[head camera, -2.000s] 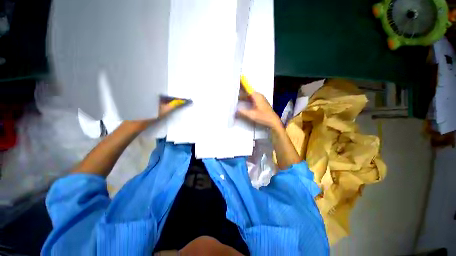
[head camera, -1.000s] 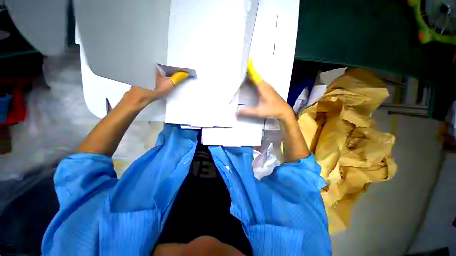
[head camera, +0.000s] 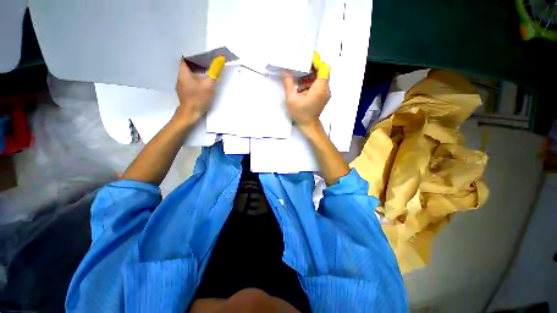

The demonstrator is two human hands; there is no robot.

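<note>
A large white box blank (head camera: 259, 30) lies in front of me, with its greyish side panel (head camera: 116, 46) spread to the left. The end flap (head camera: 250, 107) hangs toward my body between my hands. My left hand (head camera: 198, 85) grips the grey dust flap (head camera: 211, 57) at the blank's left crease, yellow cot on its thumb. My right hand (head camera: 310, 92) grips the right dust flap (head camera: 286, 68), with a yellow cot showing; some of its fingers are hidden. Both small flaps are angled inward.
More white blanks (head camera: 351, 73) lie beneath, with offset edges. The green bench top (head camera: 440, 36) is at the right, a partly cut-off green fan (head camera: 540, 21) at upper right. Crumpled brown paper (head camera: 427, 165) is at the right, plastic bags (head camera: 67, 140) at the left.
My hands have moved up and level with each other. Both dust flaps now angle inward, and the side panel lies lower and broader to the left. The fan has shifted toward the picture's edge.
</note>
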